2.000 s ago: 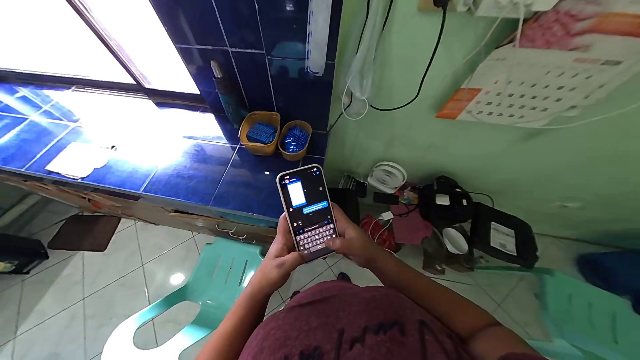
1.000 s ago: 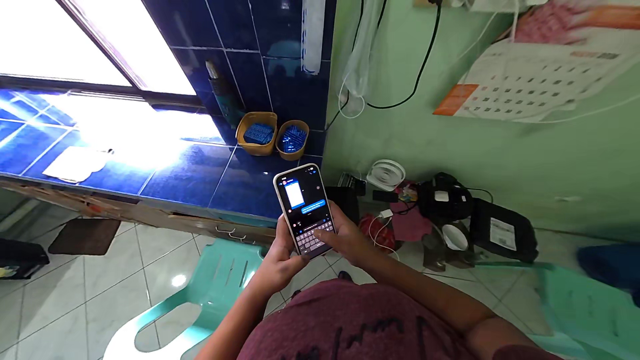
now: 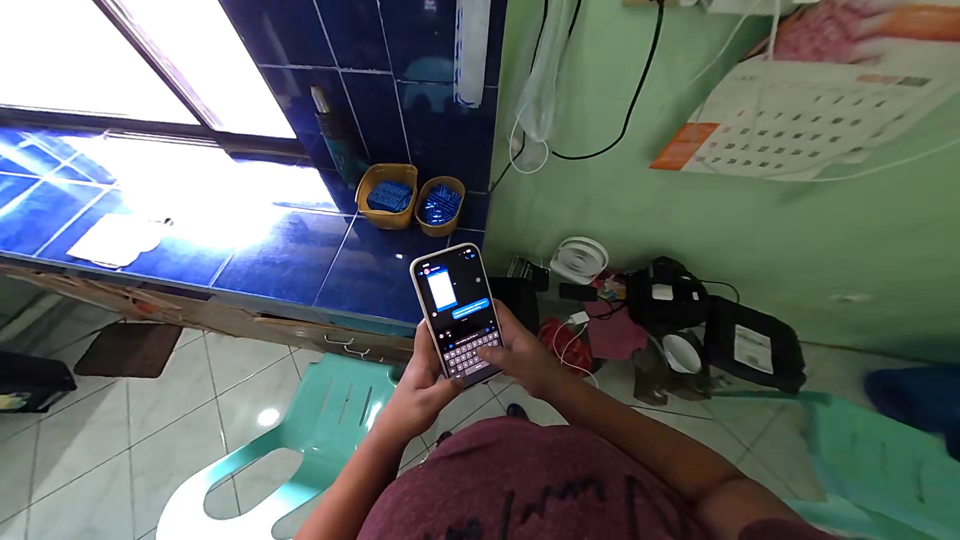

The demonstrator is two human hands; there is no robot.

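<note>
A smartphone [image 3: 459, 311] in a light case is held upright in front of my body, with a chat and an on-screen keyboard showing. My left hand [image 3: 421, 386] grips its lower left edge, the thumb near the bottom of the keyboard. My right hand [image 3: 519, 354] wraps the lower right side, its thumb over the keys. The fingers behind the phone are hidden. Beyond its top edge, two yellow containers [image 3: 387, 217] [image 3: 440, 227] with blue items inside sit on the blue tiled counter [image 3: 292, 259].
A green plastic chair [image 3: 330, 405] stands at left, another [image 3: 885, 457] at right. Along the green wall lie a white round fan [image 3: 579, 259], black bags [image 3: 754, 341], a white cable and a cup [image 3: 681, 352]. A calendar [image 3: 802, 120] and cords hang above. A brown mat [image 3: 129, 349] lies on the floor.
My right thumb has shifted slightly over the phone's keyboard. Both hands keep hold of the phone in about the same place.
</note>
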